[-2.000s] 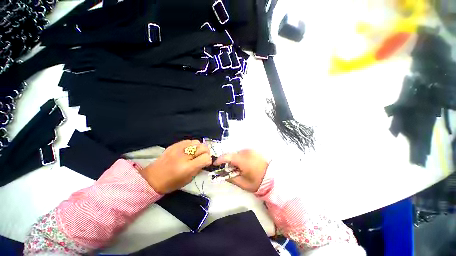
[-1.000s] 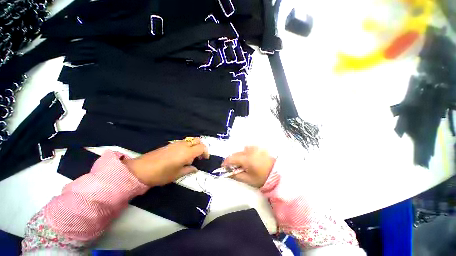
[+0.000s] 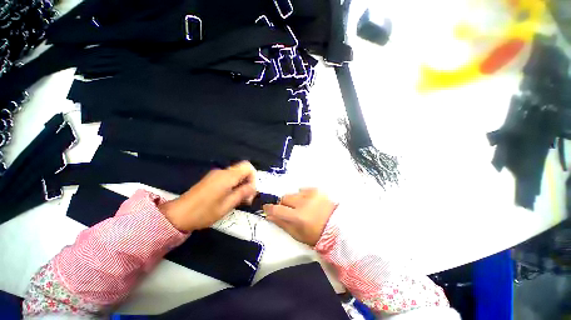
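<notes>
A black fabric strap (image 3: pixel 263 200) is held between my two hands, just below the central pile. My left hand (image 3: pixel 219 194) grips it from the left, slightly blurred. My right hand (image 3: pixel 304 214) grips its end from the right with thumb and fingers. No snips can be made out in my right hand now. Another black strap (image 3: pixel 210 255) lies below my hands, with a pale outline at its right end and fine loose threads (image 3: pixel 241 224) above it. The large pile of black straps (image 3: pixel 188 119) has pale rectangular outlines along its right side.
A lone strap ends in a bundle of dark threads (image 3: pixel 377 164) right of the pile. A small black box-like object (image 3: pixel 374 28), a blurry yellow item with a red patch (image 3: pixel 501 55) and black fabric pieces (image 3: pixel 526 144) lie right. Ringed straps (image 3: pixel 24 31) lie far left.
My hands have come closer together on the strap than a second ago. The silvery tool seen at my right fingers earlier no longer shows. The view has shifted slightly.
</notes>
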